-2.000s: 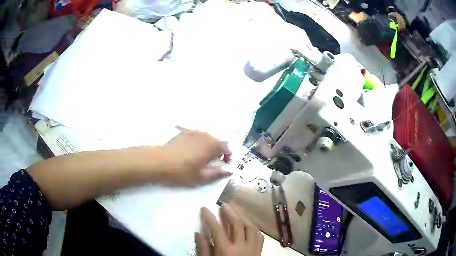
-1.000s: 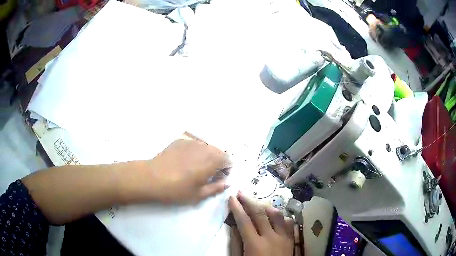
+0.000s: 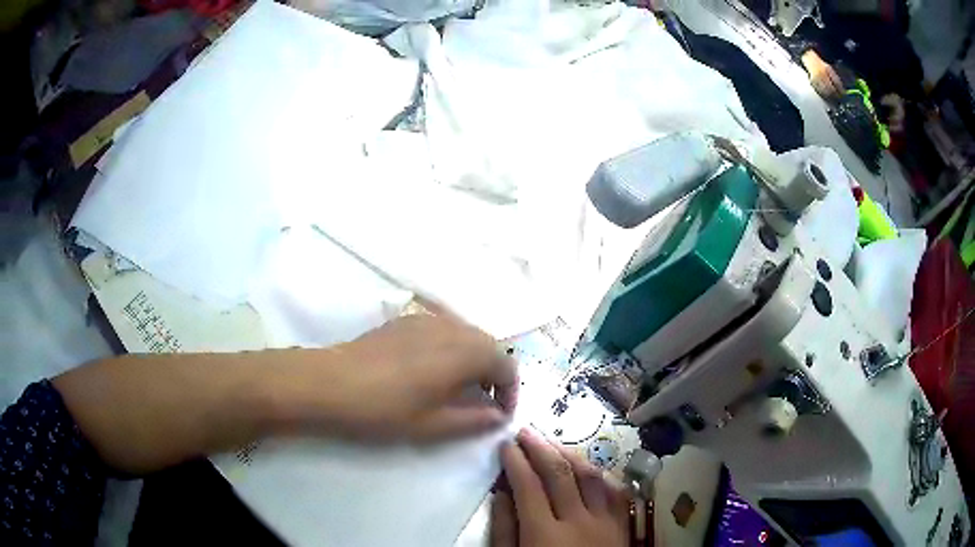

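A white fabric piece (image 3: 364, 486) lies at the table's front edge, under my left forearm and hand. My left hand (image 3: 433, 374) is bent over its upper edge, fingers curled and pinching the cloth beside the needle plate (image 3: 577, 411). My right hand (image 3: 561, 494) is cut off by the bottom edge; its fingertips meet the left hand at the cloth's right edge and hold it there. The sewing machine's green cover (image 3: 679, 262) stands right of both hands. The presser foot and needle are too unclear to make out.
A flat white stack (image 3: 246, 150) lies at the far left, and crumpled white cloth (image 3: 535, 107) behind the machine. A grey lamp block (image 3: 652, 180) juts over it. Thread snips (image 3: 639, 518), a lit phone (image 3: 740, 524) and the control panel (image 3: 829, 524) show at bottom right, partly cut off.
My right hand has come up from the bottom edge to the cloth beside my left hand. My left hand has moved slightly right and down. The view has shifted, with the machine lower right.
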